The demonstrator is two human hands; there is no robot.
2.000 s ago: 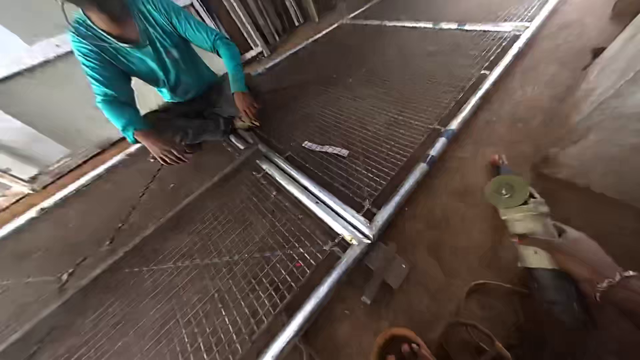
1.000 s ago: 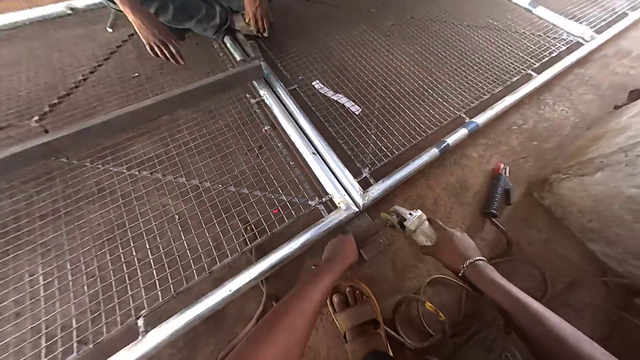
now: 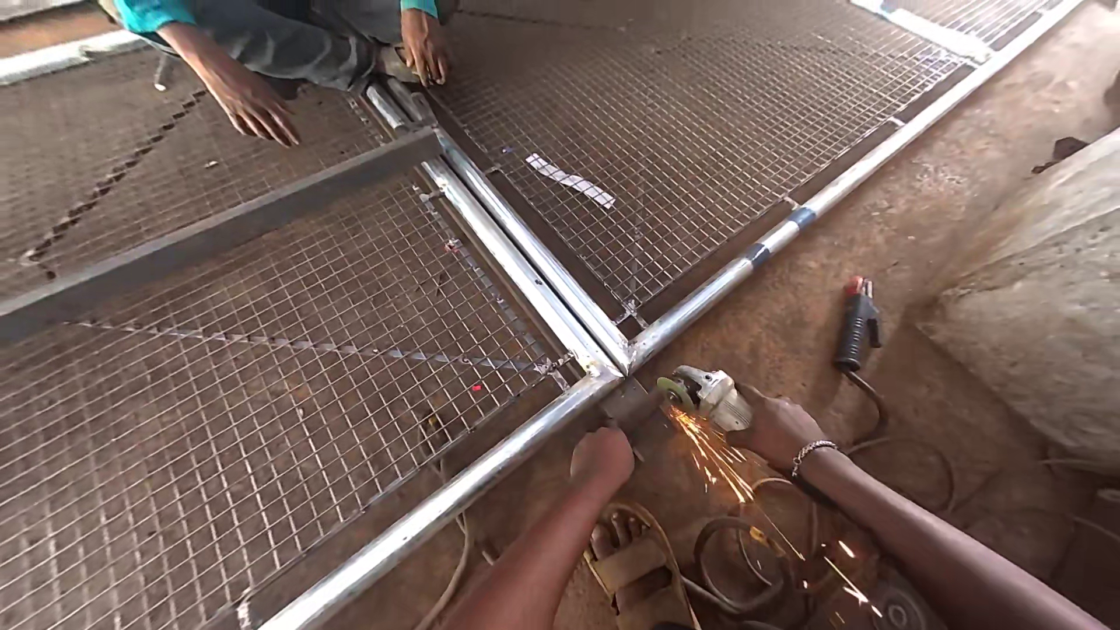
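My right hand [image 3: 779, 429], a bracelet at its wrist, grips an angle grinder [image 3: 722, 398]. The grinder's disc [image 3: 675, 392] meets the right edge of a small dark metal piece [image 3: 632, 401], and orange sparks [image 3: 713, 451] fly down to the right. Closed on the near side of that metal piece is my left hand [image 3: 602, 457]; its fingertips are hidden. Just beyond lies the corner where round steel tubes [image 3: 534, 280] of two mesh frames meet. The front tube [image 3: 464, 486] runs past my left hand.
A welding electrode holder [image 3: 857, 328] lies on the ground at right, its cable joining coiled cables [image 3: 744, 560] by my sandalled foot [image 3: 630, 560]. A large stone-like block [image 3: 1041, 315] stands at far right. Another person's hands [image 3: 249, 101] are over the welded mesh, beside a flat metal bar [image 3: 219, 232].
The grinder, earlier held away from the frame corner, is now at the small metal piece, and sparks have appeared. My left hand has come into view since the first frame. The view has shifted.
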